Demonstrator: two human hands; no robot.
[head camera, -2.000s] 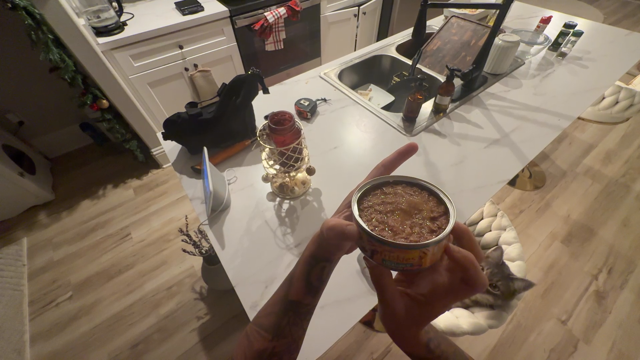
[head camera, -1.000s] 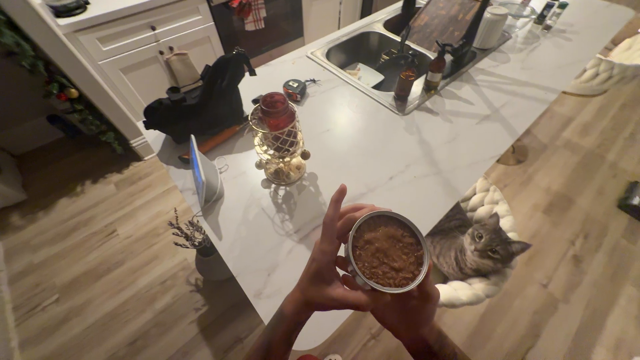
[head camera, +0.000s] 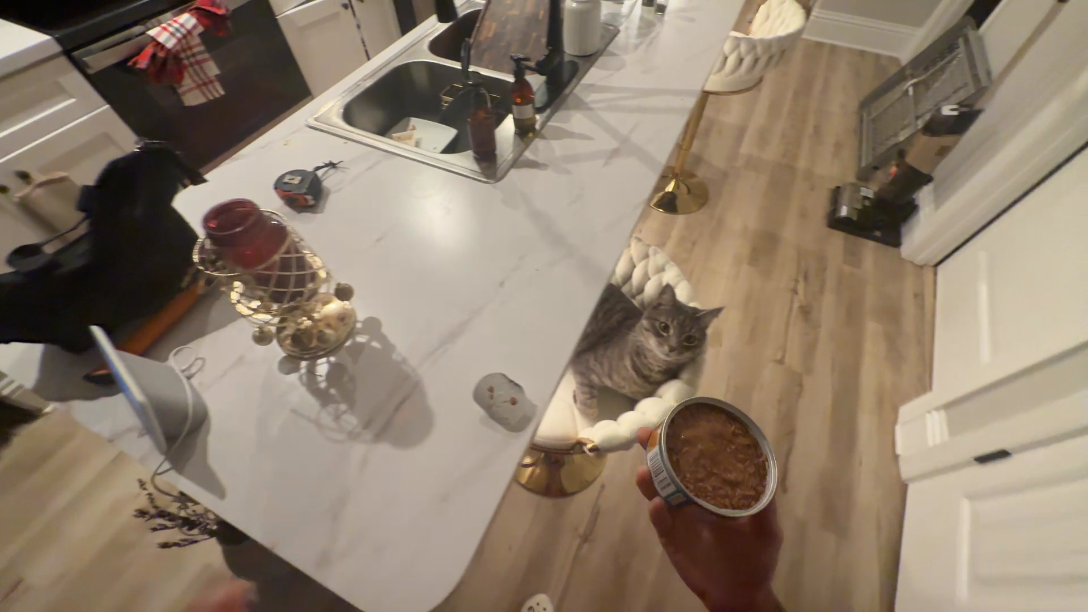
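Note:
My right hand (head camera: 718, 544) holds an open can of brown wet food (head camera: 718, 459) by its side, over the floor just beyond the counter's edge. A grey tabby cat (head camera: 637, 340) sits on a white braided stool (head camera: 629, 429) behind the can and faces up this way. At the bottom left a blurred bit of my left hand (head camera: 223, 595) shows, low by the counter's end; its fingers cannot be made out. On the white marble-look counter (head camera: 408, 476) lies a light grey rounded object (head camera: 503, 401) with small marks.
The counter bears a red glass jar in a gold wire holder (head camera: 276, 272), a tape measure (head camera: 299, 187), a smart display (head camera: 153, 391), a black bag (head camera: 127, 238) and a sink (head camera: 408, 110) with amber pump bottles (head camera: 522, 102). Another braided stool (head camera: 752, 51) stands beyond.
My left hand has let go of the can and moved away to the lower left. The can, now in my right hand alone, is out past the counter's edge. The view has swung right.

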